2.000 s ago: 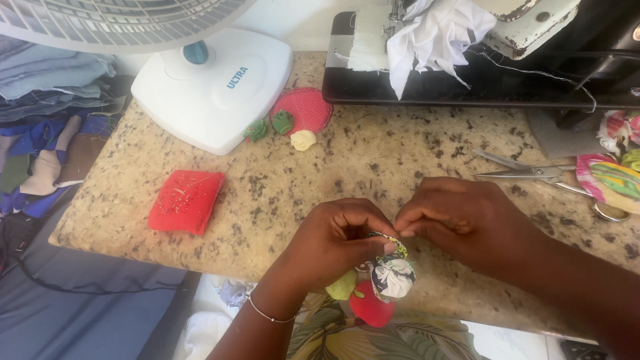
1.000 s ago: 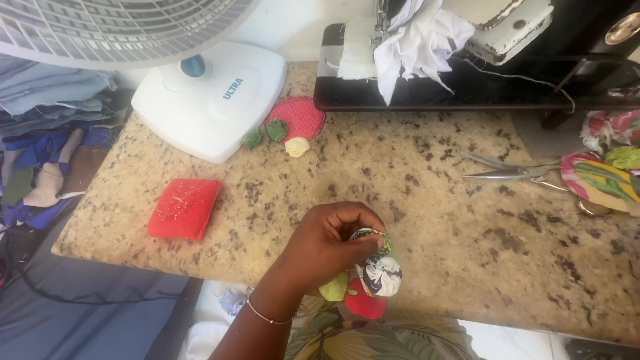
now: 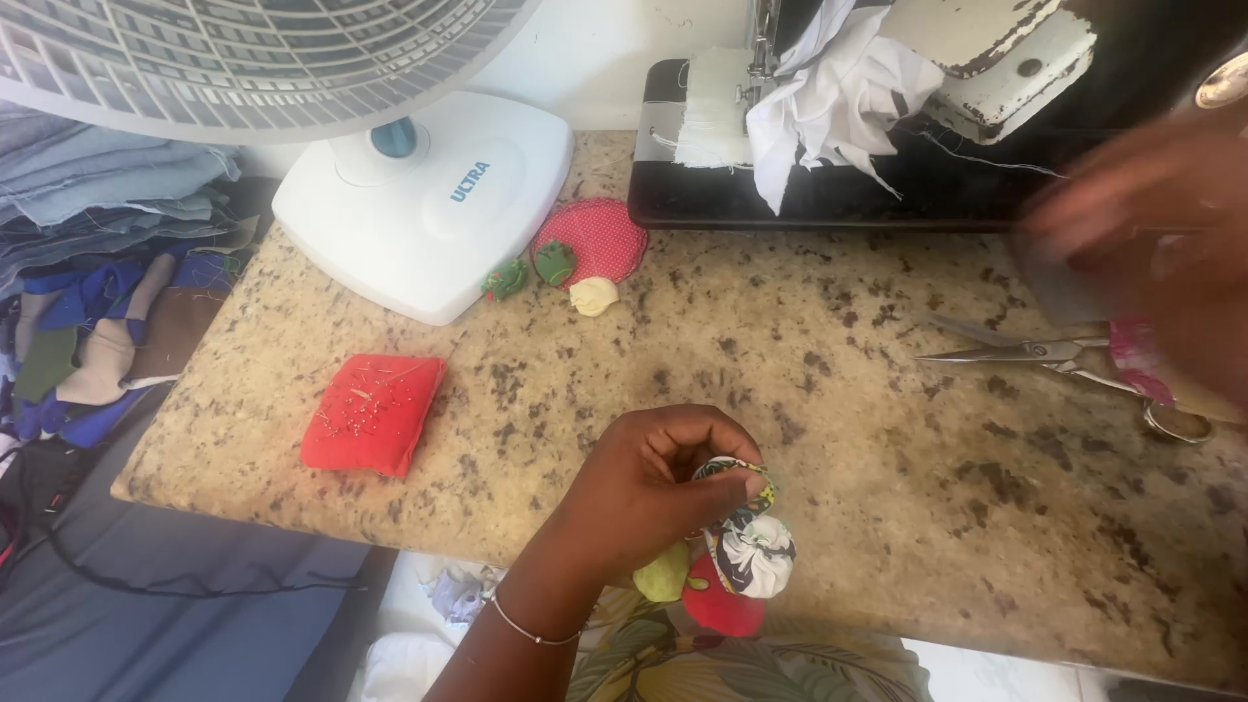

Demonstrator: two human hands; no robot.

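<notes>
Near the front edge of the speckled stone counter, my left hand point(image 3: 673, 487) pinches a patterned fabric yo-yo point(image 3: 765, 487) between thumb and fingers. A white gathered yo-yo point(image 3: 757, 556), a red fabric round point(image 3: 723, 603) and a lime-green fabric piece point(image 3: 663, 573) hang just below it. My right hand point(image 3: 1121, 214), blurred, is raised at the right, beside the sewing machine and above the scissors; its fingers and anything in them cannot be made out. A red pincushion point(image 3: 372, 414) full of pins lies left of my left hand.
Metal scissors point(image 3: 1033, 351) lie at the right by a pink patterned cloth point(image 3: 1139, 361). Behind are a black sewing machine bed point(image 3: 682, 200) with white cloth point(image 3: 838, 97), a white fan base point(image 3: 439, 214) and a red dotted fabric round point(image 3: 609, 239). Folded denim point(image 3: 97, 175) is stacked left.
My right hand was beside my left hand two seconds ago, was out of view one second ago, and is now at the upper right. My left hand keeps its hold on the patterned yo-yo.
</notes>
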